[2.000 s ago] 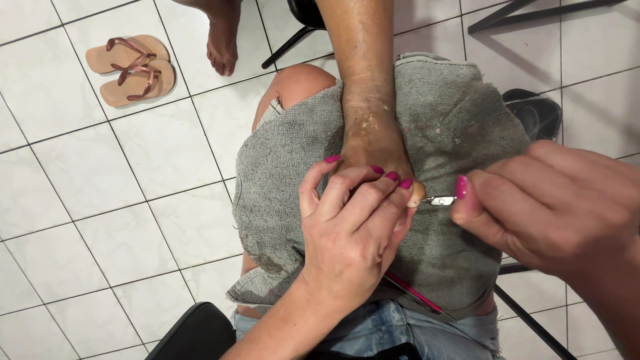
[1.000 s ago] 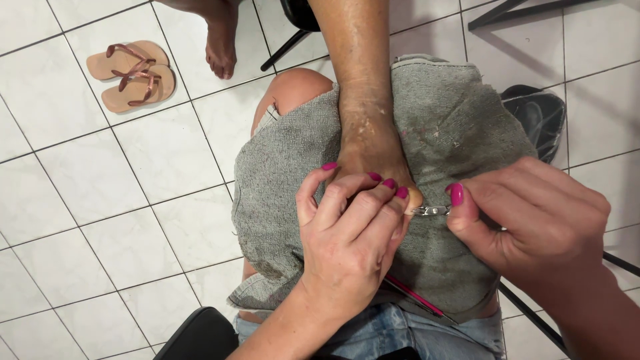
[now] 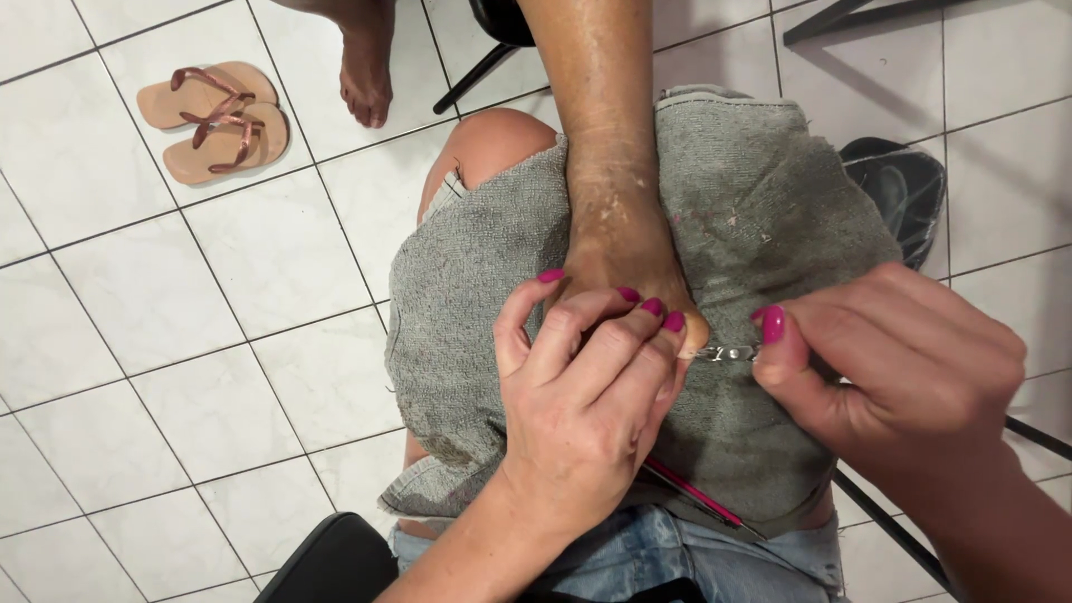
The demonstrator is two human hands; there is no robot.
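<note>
Another person's foot (image 3: 620,243) rests on a grey towel (image 3: 477,310) spread over my lap. My left hand (image 3: 578,394) is closed around its toes, with fingertips on top beside the big toe (image 3: 694,332). Between thumb and forefinger, my right hand (image 3: 896,360) grips a metal nail nipper (image 3: 731,353); its jaws are at the tip of the big toe. The nipper's handles are mostly hidden in my hand. A thin pink-handled tool (image 3: 695,492) lies on the towel below my left hand, its upper end hidden.
Flip-flops (image 3: 222,121) lie on the white tiled floor at upper left, near the person's other foot (image 3: 366,75). A dark shoe (image 3: 900,197) shows right of the towel. Black chair legs (image 3: 476,77) stand at the top, and a black padded edge (image 3: 335,557) is at the bottom.
My right hand has changed its angle around the nipper, and more of the tool's metal shows than two seconds ago. My left hand remains on the toes.
</note>
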